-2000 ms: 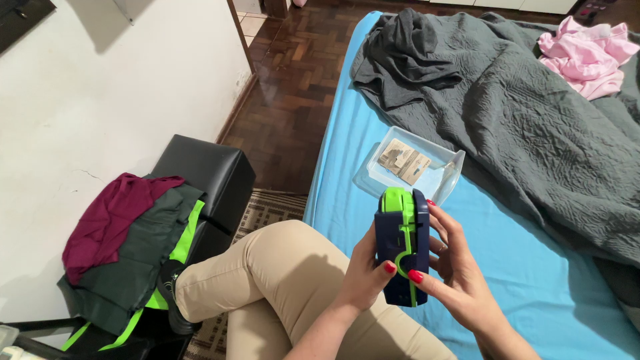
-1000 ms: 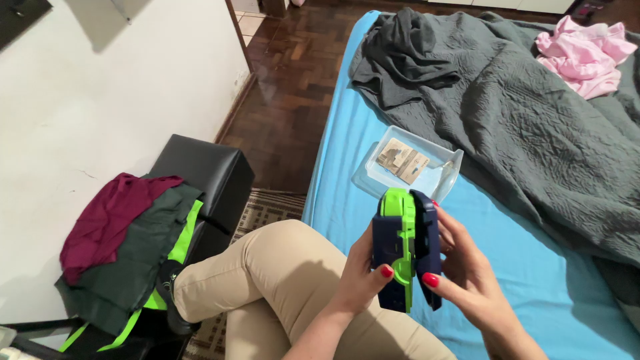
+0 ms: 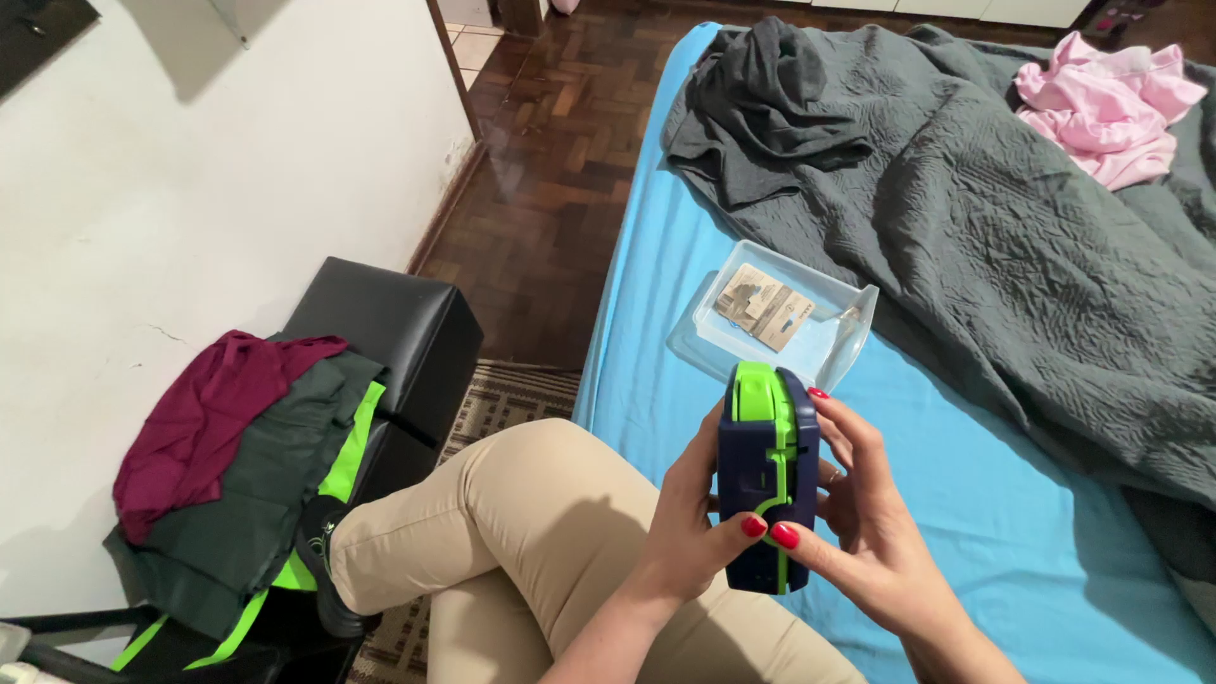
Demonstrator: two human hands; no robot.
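A navy-blue and lime-green plastic case (image 3: 760, 475) is held upright between both hands above my lap. My left hand (image 3: 693, 522) grips its left side, with the thumb on the near face. On the right side, my right hand (image 3: 860, 503) holds the navy panel, thumb low and index finger near the top. The two thumb tips are close together at the green seam. What the case contains is hidden. Just beyond it, a clear plastic tray (image 3: 826, 342) lies on the blue bed sheet (image 3: 959, 456) with a printed card (image 3: 765, 306) inside.
A dark grey quilt (image 3: 988, 199) and pink cloth (image 3: 1107, 109) cover part of the bed. At left, maroon cloth (image 3: 209, 418) and dark green cloth (image 3: 275, 475) lie on a black padded bench (image 3: 380, 323) by the wall. My crossed legs (image 3: 532, 513) are below the hands.
One second ago the right navy panel stood apart from the green part with a wide gap; now it sits close against it. The right thumb has moved up beside the left thumb.
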